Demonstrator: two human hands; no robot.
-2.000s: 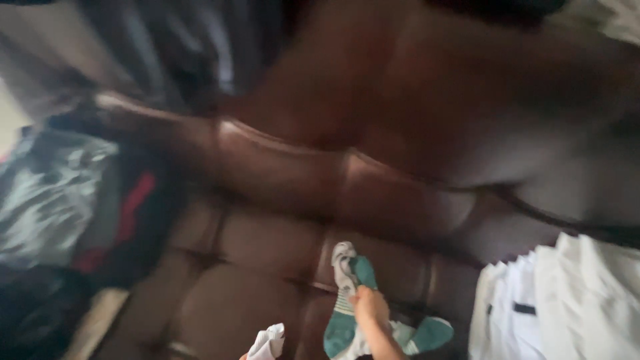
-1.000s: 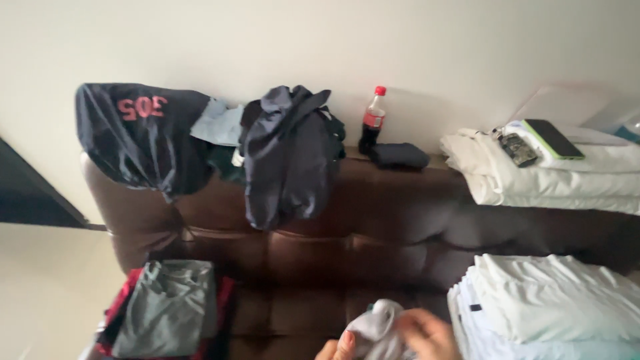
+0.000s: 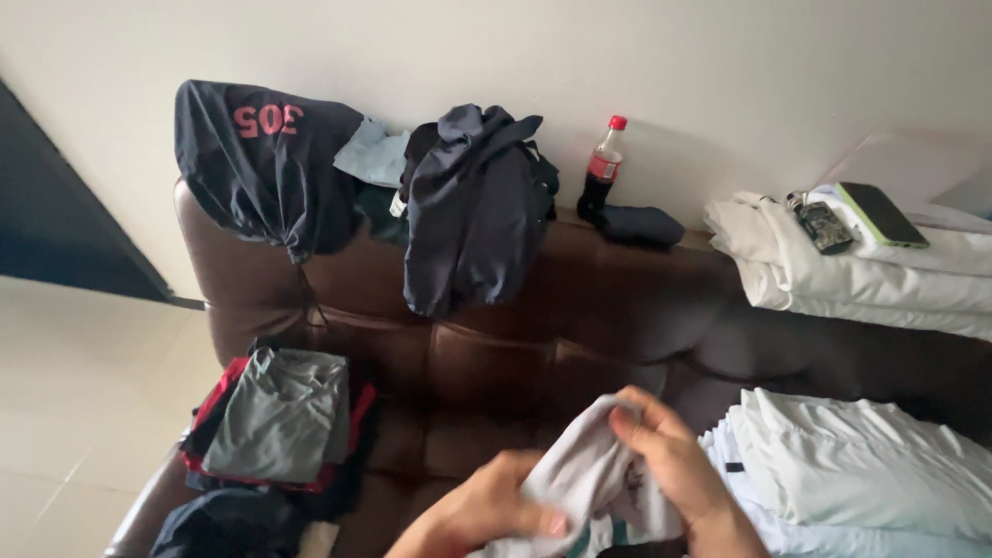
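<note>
Light grey-white socks [image 3: 583,465] with teal parts are held between both hands above the seat of a brown leather sofa [image 3: 496,372]. My left hand [image 3: 496,504] grips their lower left side, thumb on top. Thumb and fingers of my right hand [image 3: 670,453] pinch the upper right edge. Part of the fabric is hidden behind the fingers and cut off by the bottom of the view.
Folded shirts [image 3: 283,418] lie at left, white folded clothes [image 3: 860,465] at right. Along the backrest are a dark drawstring bag [image 3: 263,170], dark clothing [image 3: 477,217], a cola bottle [image 3: 604,167], a dark folded cloth [image 3: 639,225] and white bedding [image 3: 868,271] with a phone [image 3: 882,215].
Two seconds ago one hand held the teal and white socks low over the seat; now both hands hold sock fabric, higher up. The view has swung up toward the wall.
</note>
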